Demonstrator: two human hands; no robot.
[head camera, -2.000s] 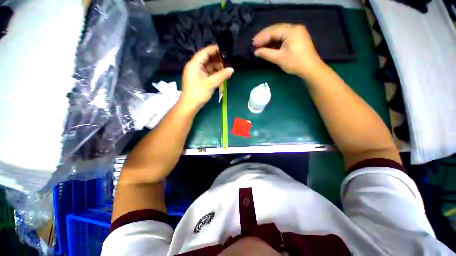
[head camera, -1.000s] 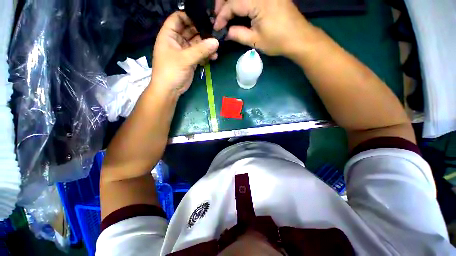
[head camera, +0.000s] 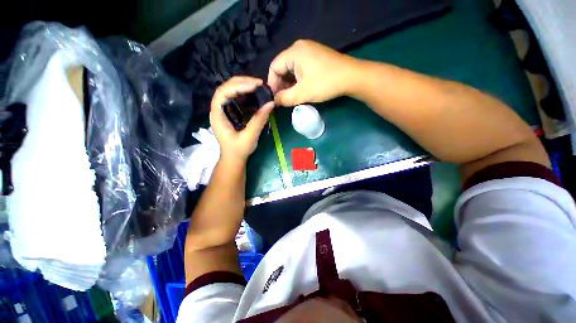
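Note:
My left hand (head camera: 235, 120) holds a small black housing (head camera: 247, 108) above the green bench. My right hand (head camera: 307, 74) has its thumb and finger together at the housing's right end, touching it; whether it pinches a small part there is hidden by the fingers. A white squeeze bottle (head camera: 308, 122) stands just below my right hand. A flat red square (head camera: 304, 159) lies on the bench near the front edge. A loose heap of small black parts (head camera: 235, 43) lies beyond my hands on a dark mat (head camera: 354, 22).
A white crumpled cloth (head camera: 203, 158) lies left of the yellow-green tape line (head camera: 278, 148). Clear plastic bag (head camera: 129, 135) with a white foam sheet (head camera: 55, 183) is at left. Blue crates (head camera: 165, 271) are below. A white-sheeted stack (head camera: 556, 44) is at upper right.
The view has turned and shifted. My right hand, apart from the left two seconds ago, is now at the housing. The housing is now tilted sideways in my left hand.

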